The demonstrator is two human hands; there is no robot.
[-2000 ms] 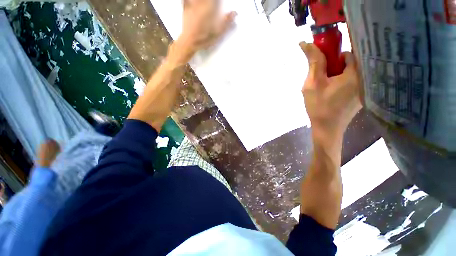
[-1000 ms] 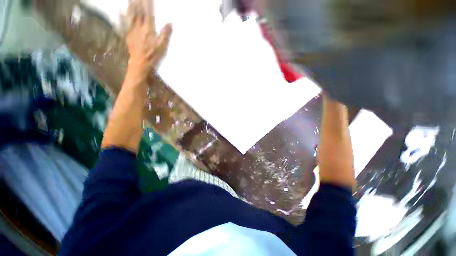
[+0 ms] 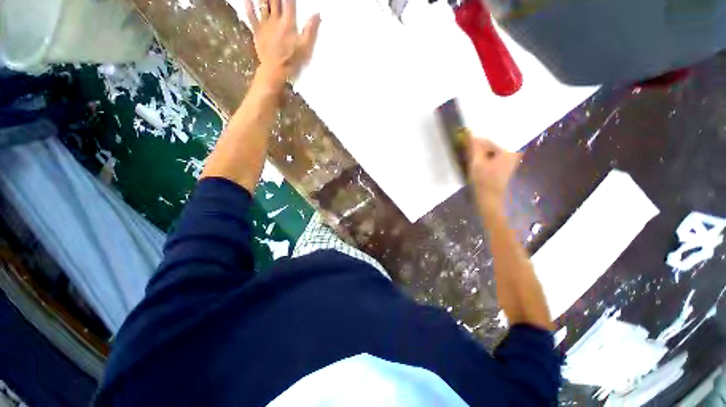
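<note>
The white lay (image 3: 382, 119) lies flat on the brown table, with a corner pointing toward me. My left hand (image 3: 280, 36) rests with fingers spread on its left edge, partly cut off by the top of the picture. My right hand (image 3: 487, 163) holds a dark bar (image 3: 454, 131) with a yellow marking over the front part of the lay; the bar is blurred. The cutting machine (image 3: 613, 40) is at the upper right, and its red handle (image 3: 495, 60) points toward me with no hand on it. The blade is not clearly visible.
A white cut piece (image 3: 597, 238) lies on the table (image 3: 430, 254) at the right, with white offcuts (image 3: 617, 350) nearer me and more at the far right. White scraps litter the green floor at the left. An off-white tub (image 3: 72, 32) and light blue cloth (image 3: 80, 215) are there too.
My right hand has let go of the red handle and now holds the dark bar over the lay. The machine shows higher up in the picture. My left hand is still on the lay's left edge.
</note>
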